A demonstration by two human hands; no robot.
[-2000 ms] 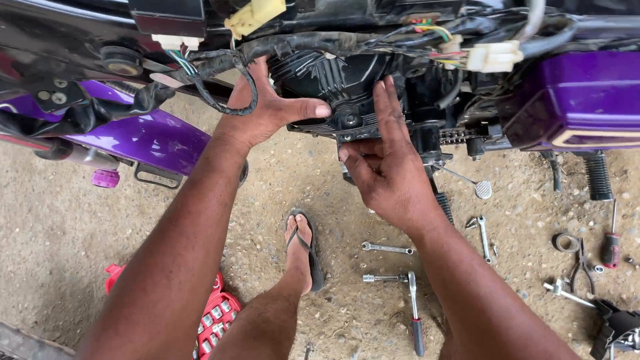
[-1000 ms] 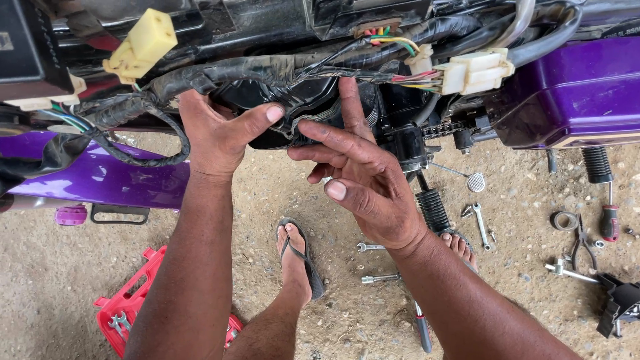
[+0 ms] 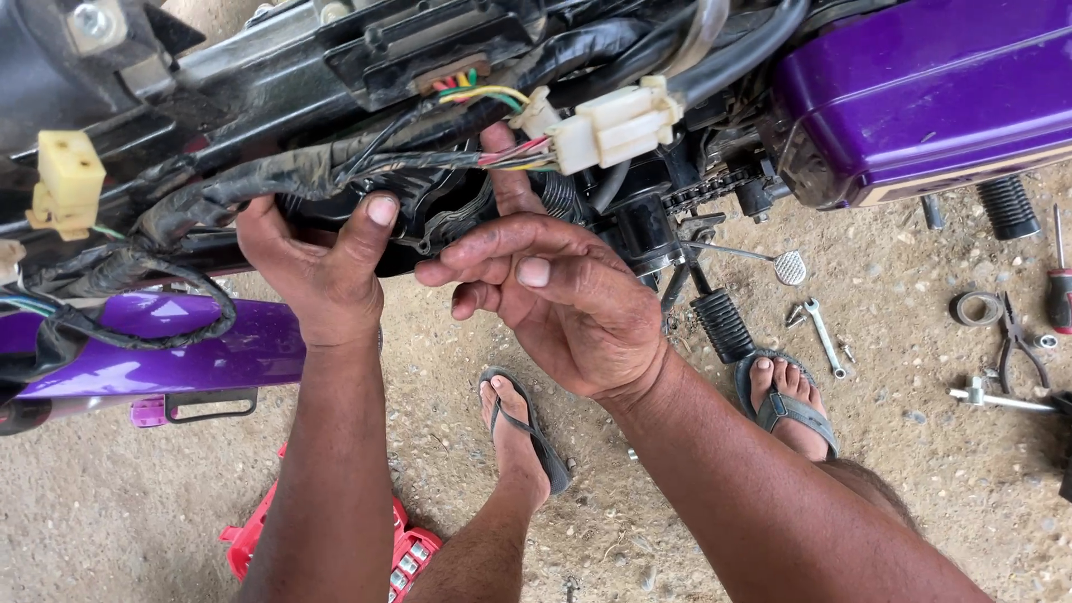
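A black engine cover (image 3: 419, 201) lies under the wiring harness (image 3: 293, 172) of a motorcycle. My left hand (image 3: 318, 260) grips its left side, thumb on top and the other fingers hidden beneath. At the cover's right part, my right hand (image 3: 561, 293) has its fingers spread, one of them reaching up under the wires beside the finned engine part (image 3: 565, 197); whether it presses on anything cannot be told. Just above that hand hangs a white wire connector (image 3: 615, 126). A yellow connector (image 3: 67, 184) is at the far left.
Purple side panel (image 3: 930, 100) at upper right, with the chain (image 3: 712, 193) beside it. On the ground lie a wrench (image 3: 825, 339), pliers (image 3: 1013, 343), a roll of tape (image 3: 977, 308), a screwdriver (image 3: 1059, 293) and a red socket case (image 3: 243, 544). A black rubber footpeg (image 3: 722, 325) juts down near my right forearm.
The view has moved closer to the frame and wiring. My right hand's fingers have spread from their earlier place on the cover, and one finger now reaches under the wires. My left hand stays at the cover's left.
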